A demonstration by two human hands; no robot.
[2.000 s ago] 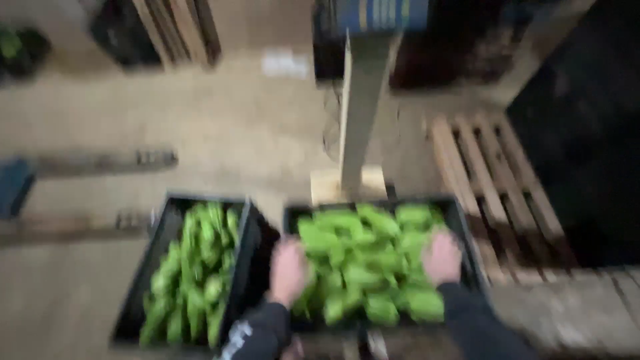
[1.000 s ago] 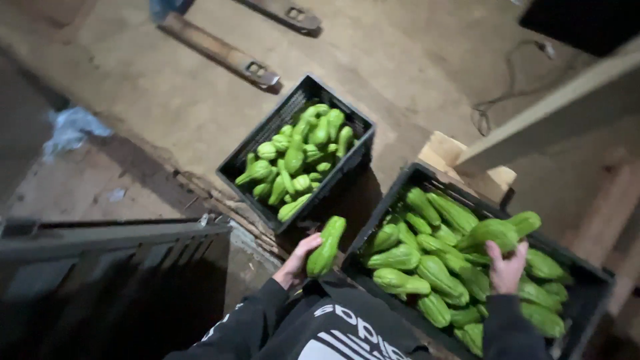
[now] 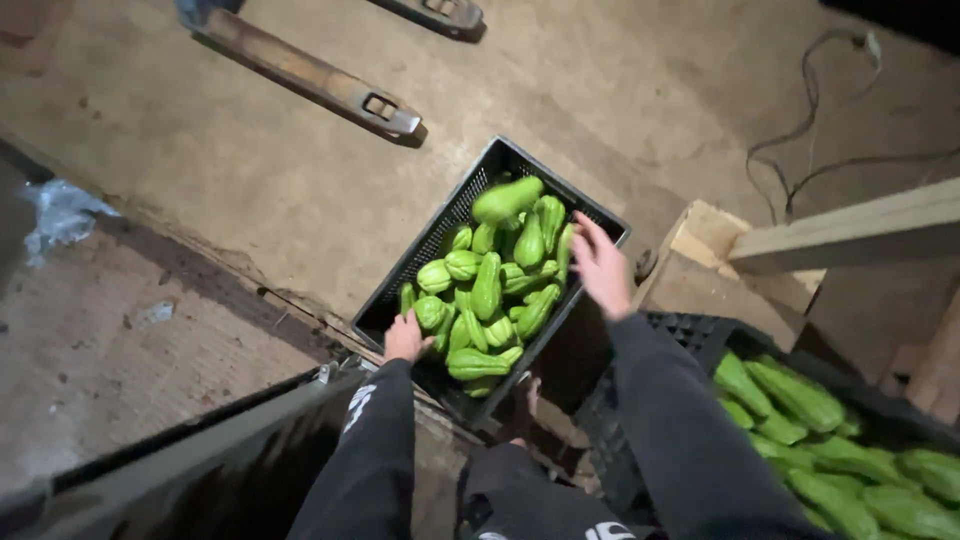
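A black plastic crate (image 3: 420, 262) of green chayotes (image 3: 487, 286) stands in the middle of the head view. My left hand (image 3: 406, 339) is at the crate's near left side, its fingers against a chayote (image 3: 430, 312) by the wall. At the right side, my right hand (image 3: 600, 262) reaches over the rim, fingers apart, close to a slim chayote there; whether it touches it is unclear. One blurred chayote (image 3: 508, 200) lies on or just above the pile at the far end. A second black crate (image 3: 686, 334) with larger-looking chayotes (image 3: 795, 394) is at the lower right, partly behind my right sleeve.
Pallet jack forks (image 3: 315, 79) lie on the concrete floor beyond the crate. A wooden post (image 3: 855, 232) on a wooden base (image 3: 697, 262) stands at the right, with a cable (image 3: 810, 112) behind it. A dark metal panel (image 3: 225, 450) is at the lower left, and crumpled plastic (image 3: 60, 217) lies farther left.
Both hands, which each held a chayote a second ago, are now at the left crate. My right hand has left the right crate, and the left hand's chayote is out of it.
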